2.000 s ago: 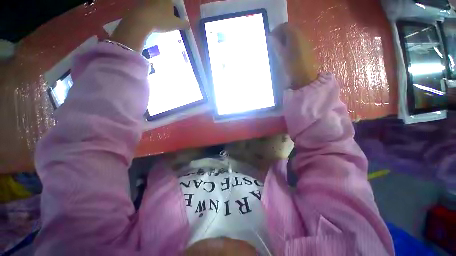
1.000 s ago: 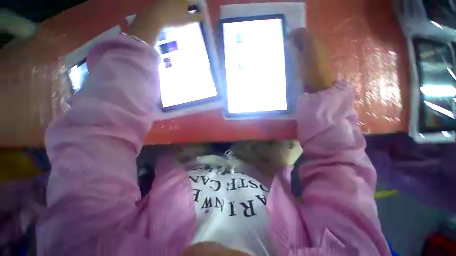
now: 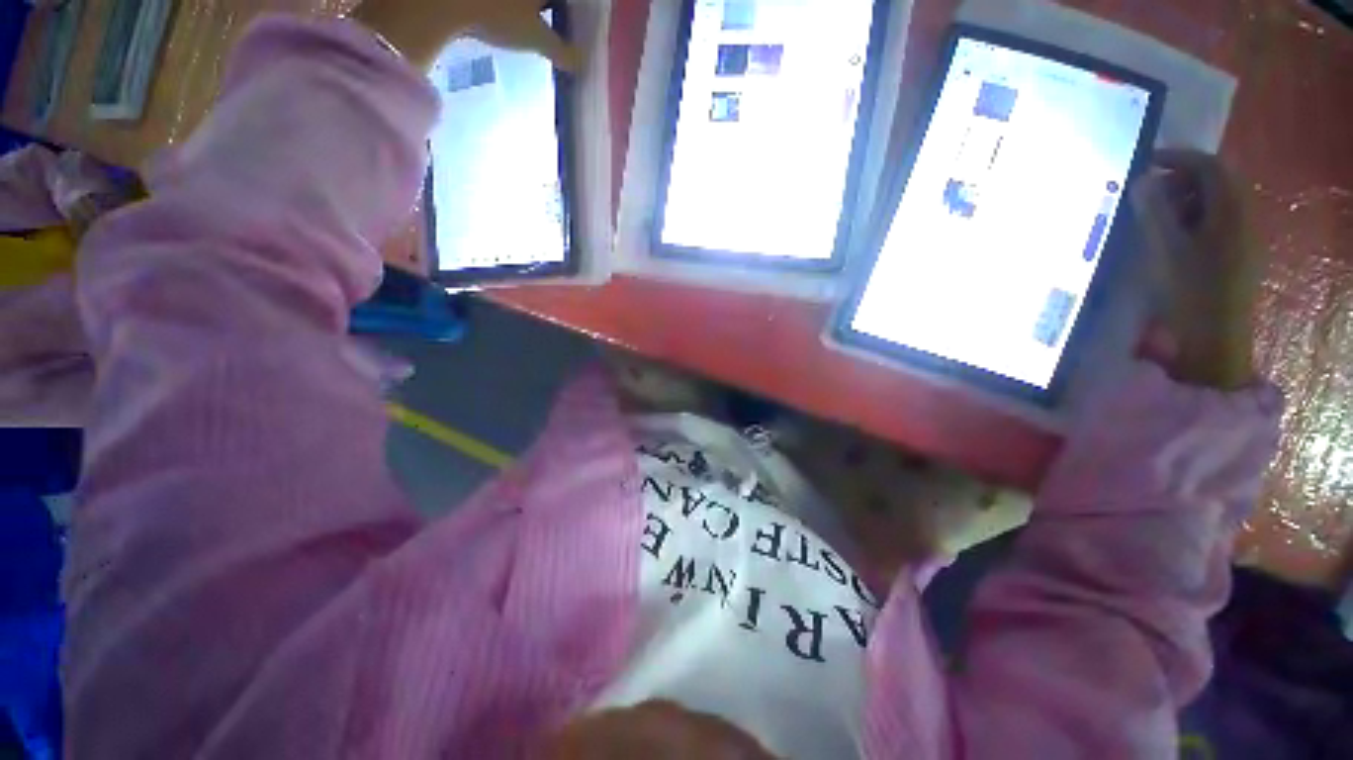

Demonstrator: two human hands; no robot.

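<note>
Three lit tablets lie side by side on white protective sleeves: a left tablet [image 3: 502, 171], a middle tablet [image 3: 769, 164] and a right tablet [image 3: 994, 223], which is tilted. All show white pages with small icons. My left hand [image 3: 482, 24] is over the top of the left tablet, one finger pointing right, and is partly cut off by the top edge. My right hand [image 3: 1205, 275] is blurred, beside the right tablet's right edge over its sleeve [image 3: 1195, 89]. Whether it grips anything is unclear.
The red-orange bench top [image 3: 712, 345] is covered in shiny film. Pale-framed slabs [image 3: 134, 57] lie at the far upper left. Another person's pink sleeve [image 3: 52, 193] shows at the left, and a blue object [image 3: 408, 308] below the bench edge.
The view has swung left, so the tablets sit further right and tilted. The left tablet now shows more fully. My left hand is now over this tablet instead of the middle one.
</note>
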